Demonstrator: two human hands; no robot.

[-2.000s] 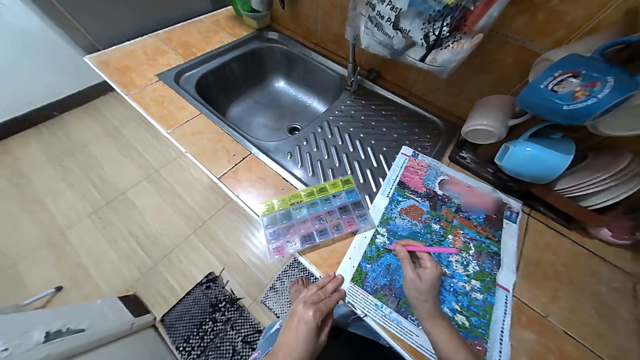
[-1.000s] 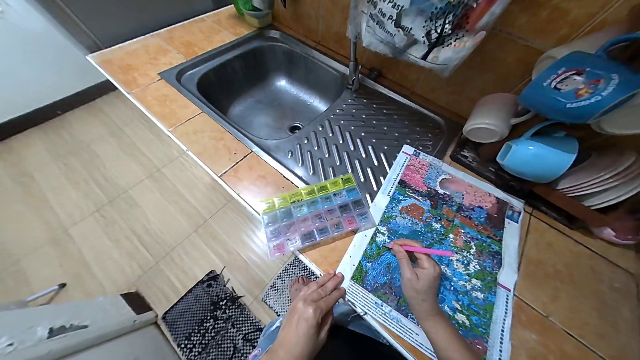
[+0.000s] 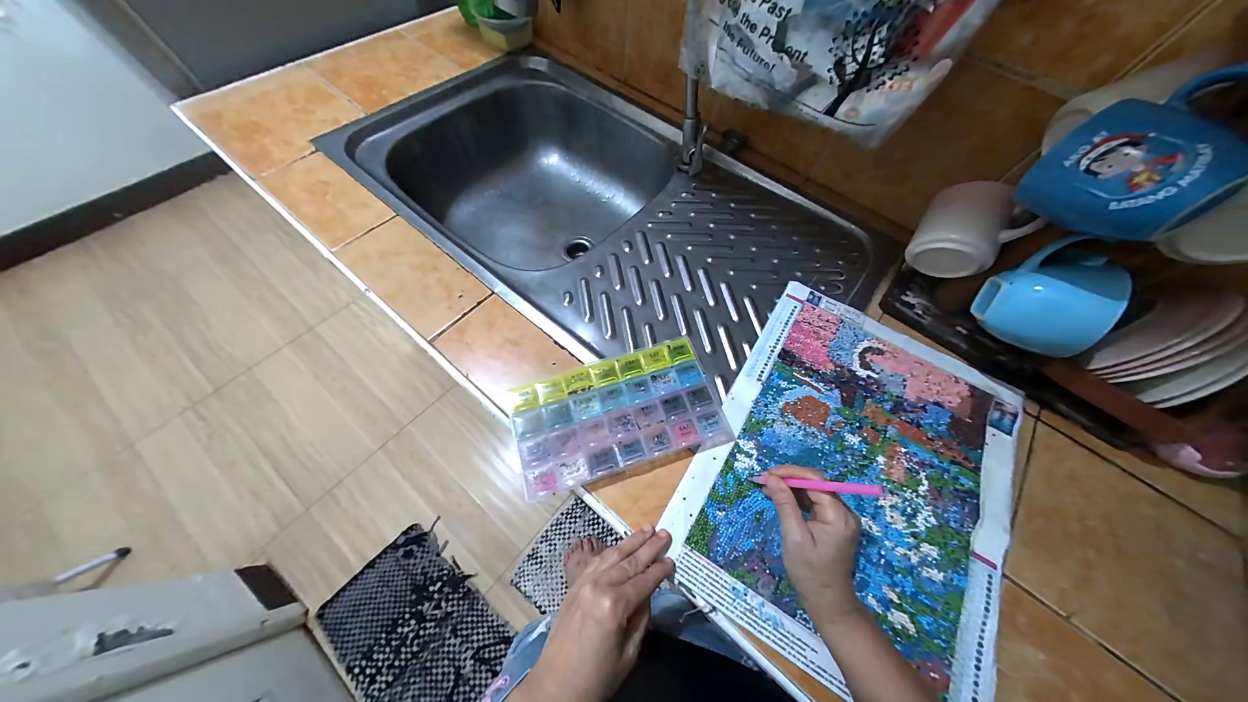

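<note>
A diamond painting canvas (image 3: 877, 458) lies on the tiled counter, its upper left corner over the sink's drainboard. My right hand (image 3: 817, 536) grips a pink applicator pen (image 3: 834, 486), its tip at the left part of the picture. My left hand (image 3: 614, 595) holds nothing; its fingers lie together, tips at the canvas's lower left margin. Left of the canvas, a clear plastic bead organizer (image 3: 619, 414) with many small compartments and a yellow row of lids rests at the counter edge, partly over the sink rim. Its right end meets the canvas border.
Behind is a stainless steel sink (image 3: 526, 166) with a ridged drainboard (image 3: 682, 263) and a faucet (image 3: 691, 136). A printed plastic bag (image 3: 829, 58) hangs above. At right, a dark rack (image 3: 916, 302) holds mugs, a light blue cup (image 3: 1053, 302) and stacked plates (image 3: 1180, 341). Woven mats (image 3: 409, 624) lie on the floor.
</note>
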